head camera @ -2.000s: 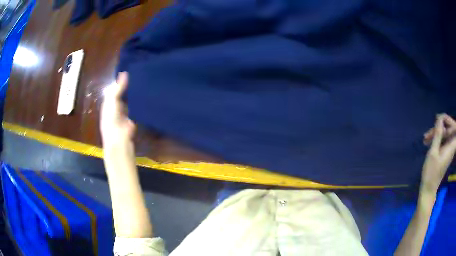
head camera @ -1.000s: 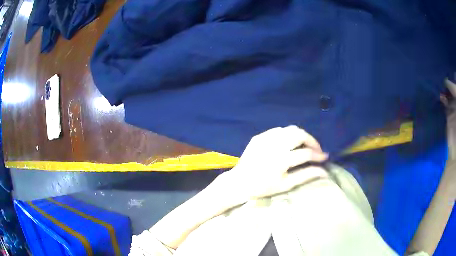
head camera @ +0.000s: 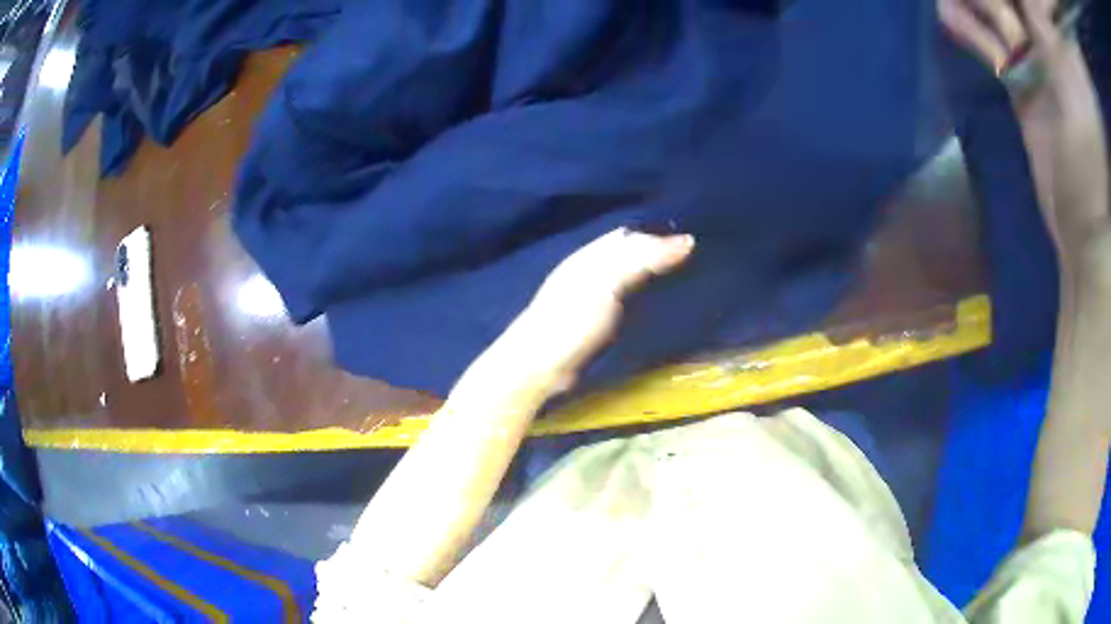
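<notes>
A large navy garment [head camera: 451, 232] lies heaped over the table in front of me. My left hand [head camera: 621, 274] lies on its lower part, thumb and fingers pointing right; whether it pinches the cloth is hidden. My right hand [head camera: 1011, 43] is at the top right edge, partly cut off, by the garment's right side. A small red and dark item, likely the snips [head camera: 1016, 59], shows in its fingers, blurred. A strip of navy cloth hangs below the right hand past the table's corner.
A pale smartphone [head camera: 139, 305] lies face down on the glossy brown table [head camera: 232, 366], left. More navy cloth [head camera: 158, 79] lies at the top left. Yellow tape [head camera: 244, 440] runs along the near edge. A blue bag with orange-brown stripes [head camera: 183, 561] is below left.
My left hand has moved up and left from the table edge onto the garment. My right hand has moved up and inward. The garment's lower right part has shifted upward, baring the table corner.
</notes>
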